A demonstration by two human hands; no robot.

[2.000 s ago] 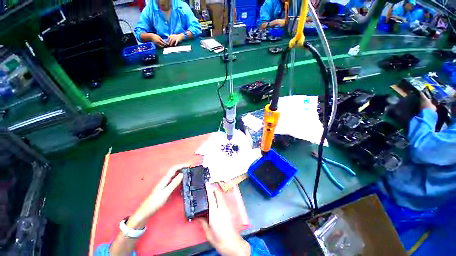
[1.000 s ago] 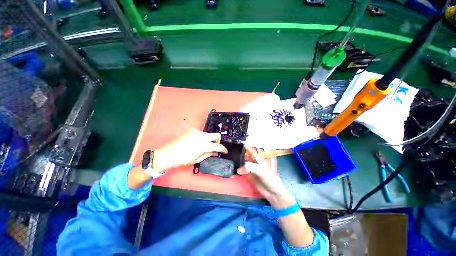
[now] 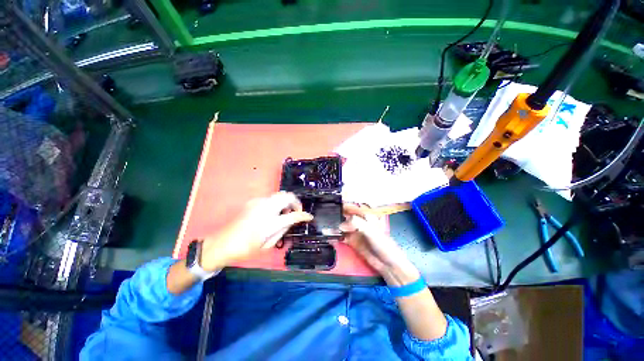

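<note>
A black device housing lies opened on the salmon-red work mat [image 3: 240, 158]. Its upper half [image 3: 311, 175] shows small parts and thin wires inside. The other part [image 3: 327, 211] lies below it, between my hands, with a small black lid-like piece [image 3: 311, 255] at its lower edge. My left hand [image 3: 272, 222] is at its left side, blurred, with fingertips over the inside. My right hand [image 3: 367, 236] holds its right edge with thumb and fingers. Whether my left fingertips pinch anything is hidden.
Right of the mat are white paper [image 3: 360, 180] with loose screws, a blue screw tray [image 3: 459, 215] and blue-handled pliers [image 3: 547, 236]. A green-topped screwdriver [image 3: 452, 106] and an orange screwdriver [image 3: 501, 137] hang above. A cardboard box [image 3: 544, 321] stands lower right. A netted metal frame is at left.
The view has tipped down from the wider line to the mat. The housing, closed at first, is now open. The lower lid piece has swung flat, and my left hand has shifted left.
</note>
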